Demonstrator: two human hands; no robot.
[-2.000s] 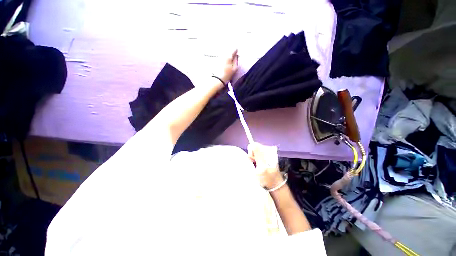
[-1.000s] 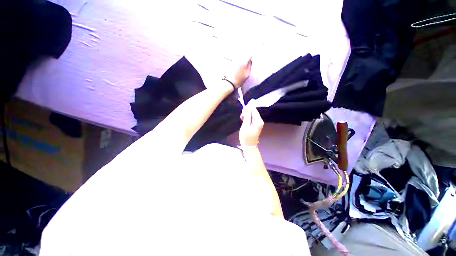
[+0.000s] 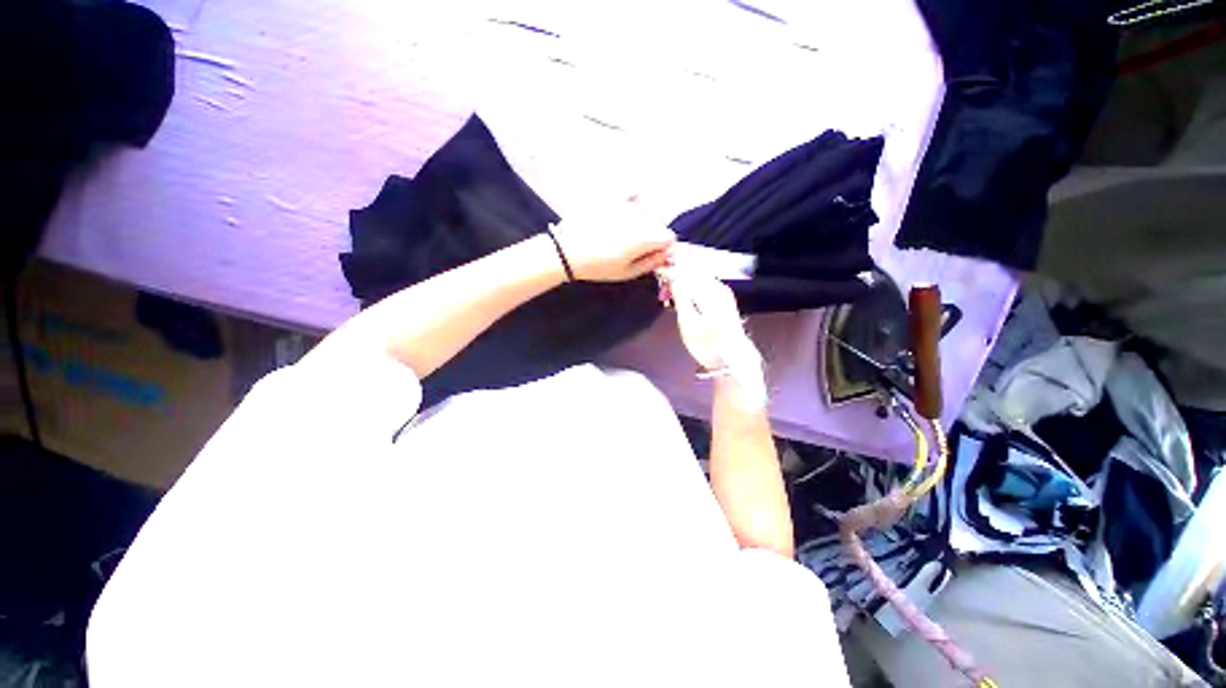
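Observation:
A bundle of black cloth pieces (image 3: 464, 222) lies across the table, gathered in the middle and fanned at both ends. A pale tie strip (image 3: 715, 260) shows at the gathered middle and lies over the right fan. My left hand (image 3: 621, 242) is over the middle, its fingertips closed on the strip. My right hand (image 3: 702, 312) meets it from the right, its fingers also at the strip. The fingertips of both hands touch or nearly touch. The knot area is hidden by the fingers.
A steam iron (image 3: 874, 343) with a brown handle stands right of the bundle, its wrapped hose (image 3: 901, 591) running down. A black heap (image 3: 94, 81) is at the table's left. Dark cloth (image 3: 995, 148) hangs at the far right. A cardboard box (image 3: 108, 376) is below left.
My hands have come together at the bundle's middle; the strip was stretched between them earlier. My left hand has moved down onto the bundle. The view has shifted a little.

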